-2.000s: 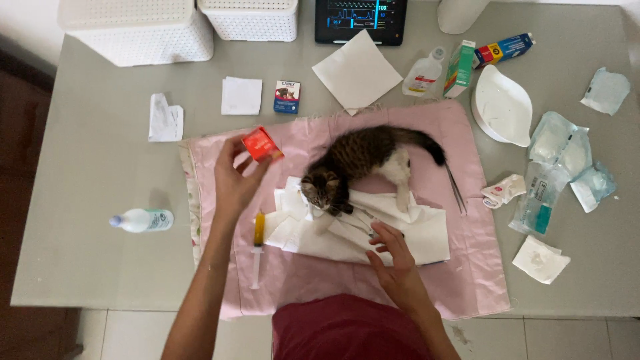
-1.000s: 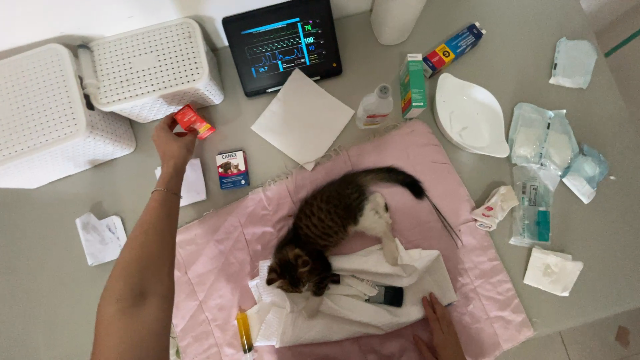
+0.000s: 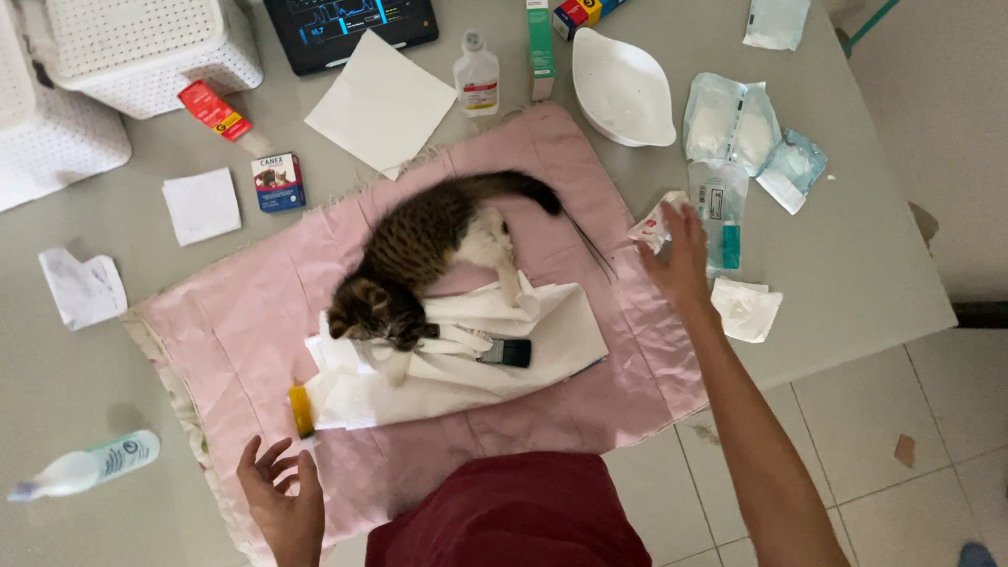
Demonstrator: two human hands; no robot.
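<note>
A tabby-and-white kitten [image 3: 425, 236] lies on its side on a pink quilted pad [image 3: 252, 315], its head and forepaws over white cloth [image 3: 551, 346]. A black-ended object [image 3: 505, 352] lies on the cloth by its paws. My left hand [image 3: 282, 488] is apart-fingered and empty, just below a syringe with yellow contents [image 3: 300, 411]. At the pad's right edge, my right hand [image 3: 679, 252] reaches over a crumpled white wrapper with red print [image 3: 655, 224]; whether its fingers touch it I cannot tell. The red box [image 3: 214, 110] rests beside a white lidded basket [image 3: 150, 47].
Behind the pad are a monitor [image 3: 354, 27], a white paper square [image 3: 382, 102], a small bottle [image 3: 477, 79], a green-and-white box [image 3: 540, 51] and a white bowl [image 3: 622, 87]. Opened pouches [image 3: 732, 122] lie right, a blue-and-red Canex box [image 3: 278, 183] and a spray bottle [image 3: 90, 466] left.
My left hand has let go of the red box near the baskets and moved back toward me. My right hand has moved from the cloth's lower edge to the crumpled wrapper.
</note>
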